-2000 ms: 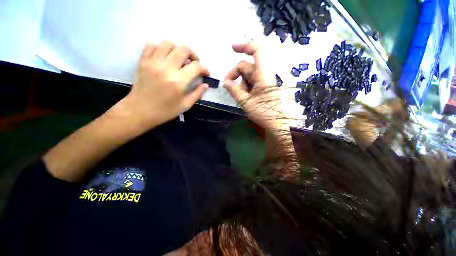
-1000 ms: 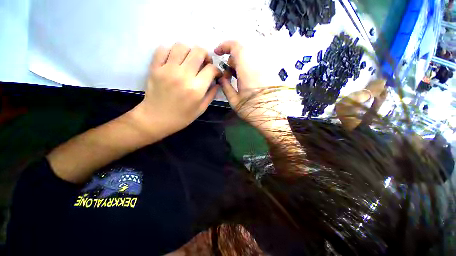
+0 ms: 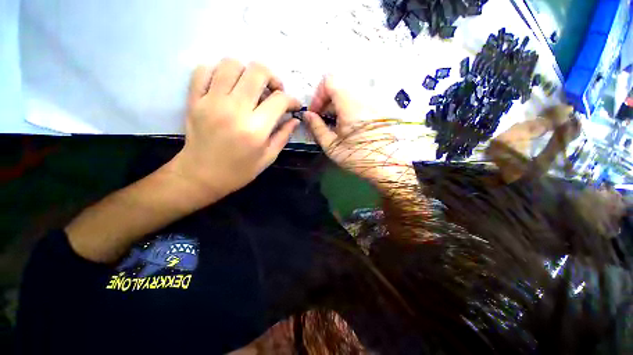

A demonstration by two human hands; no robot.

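A small black moulded part (image 3: 300, 113) lies between the fingertips of my two hands, just above the near edge of the white table covering (image 3: 125, 62). My left hand (image 3: 232, 121) has its thumb and index finger closed on the part's left end; the fingers hide much of it. My right hand (image 3: 350, 128) pinches at the part's right side, with dark material also showing between its thumb and fingers. Strands of hair cross my right hand and wrist. Whether a blade is held cannot be told.
An upper heap of black parts (image 3: 437, 14) lies at the top. A right-hand heap (image 3: 482, 93) has a few strays at its left. Another person's hand (image 3: 531, 142) is beside it, partly behind hair. A blue bin edge (image 3: 590, 52) stands at far right. Dark specks dot the covering.
My hands were apart two seconds ago, with a black part in my left fingers. They have come together, and my right fingers have closed at the part. The view has shifted slightly.
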